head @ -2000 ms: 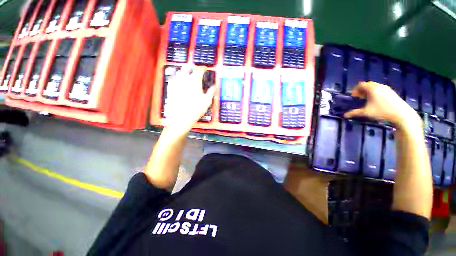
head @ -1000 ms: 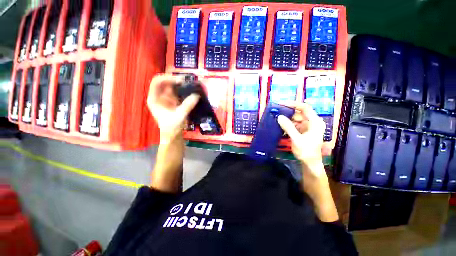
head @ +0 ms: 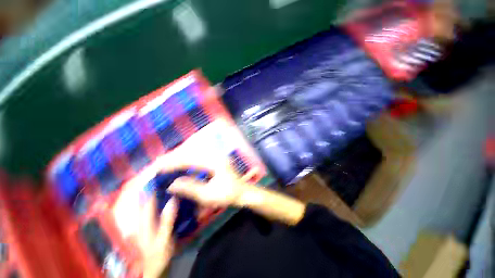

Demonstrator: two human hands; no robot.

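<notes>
The view is strongly blurred. My left hand (head: 144, 231) and my right hand (head: 217, 187) meet over the near side of the red tray (head: 255, 172). Between them they hold a dark blue phone (head: 184, 214); whether its back cover is seated cannot be told. The fingers of both hands hide part of it. Keypad phones with bright blue screens (head: 127, 130) lie in the tray's far row. The black blister tray (head: 290, 176) with dark blue back covers (head: 331, 108) lies to the right.
Stacked red trays (head: 27, 233) stand at the left edge. A green bench (head: 130, 54) extends behind. Another red tray (head: 399, 40) is at the upper right, with what looks like a person's hand beside it. A cardboard box (head: 393, 163) holding something black is below the blister tray.
The view has swung and tilted towards the right. My hands, apart earlier with the open phone in the left and the cover in the right, are now together around one dark blue item.
</notes>
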